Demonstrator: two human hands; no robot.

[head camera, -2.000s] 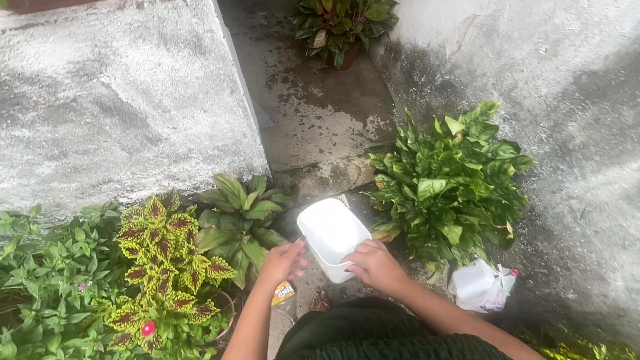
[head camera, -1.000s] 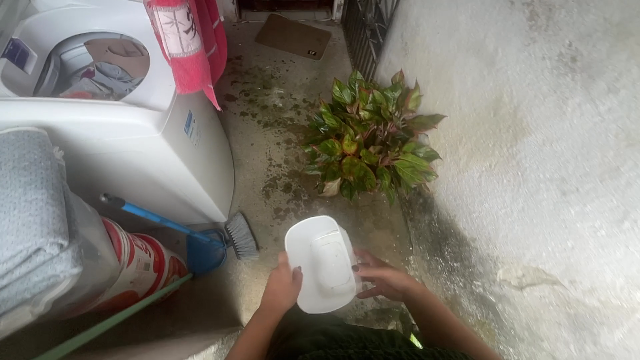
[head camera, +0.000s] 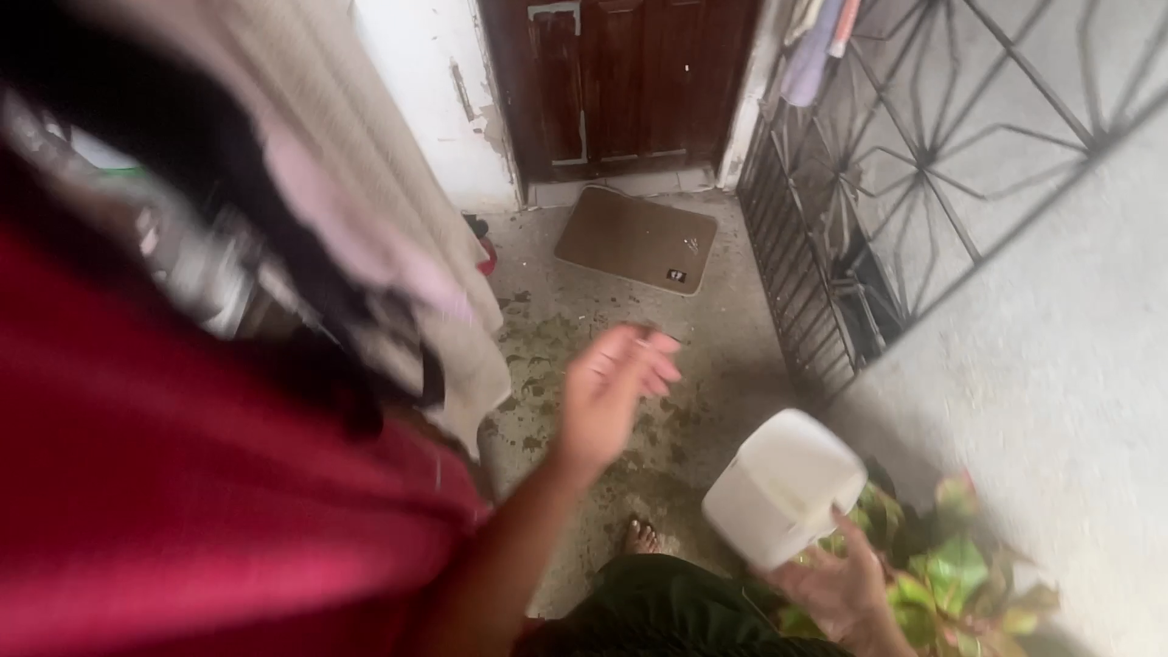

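Observation:
A white plastic tub (head camera: pixel 776 484) with rounded corners is tilted at the lower right, its inside facing me. My right hand (head camera: pixel 844 575) grips its lower right edge, with the thumb over the rim and the other fingers partly hidden. Raised over the floor near the middle, my left hand (head camera: pixel 620 392) touches nothing; it is blurred and its fingers are partly curled. A gap lies between it and the tub.
Hanging cloths, one red (head camera: pixel 182 474) and one beige (head camera: pixel 383 182), crowd the left. A brown doormat (head camera: pixel 639 239) lies before a dark wooden door (head camera: pixel 639 82). A metal grille (head camera: pixel 912 164) and wall line the right, above a leafy plant (head camera: pixel 949 566). The concrete floor (head camera: pixel 538 365) is stained.
The view has moved from garden plants past a washing machine towards the door. My left hand has let go of the tub and is apart from it; my right hand still holds it.

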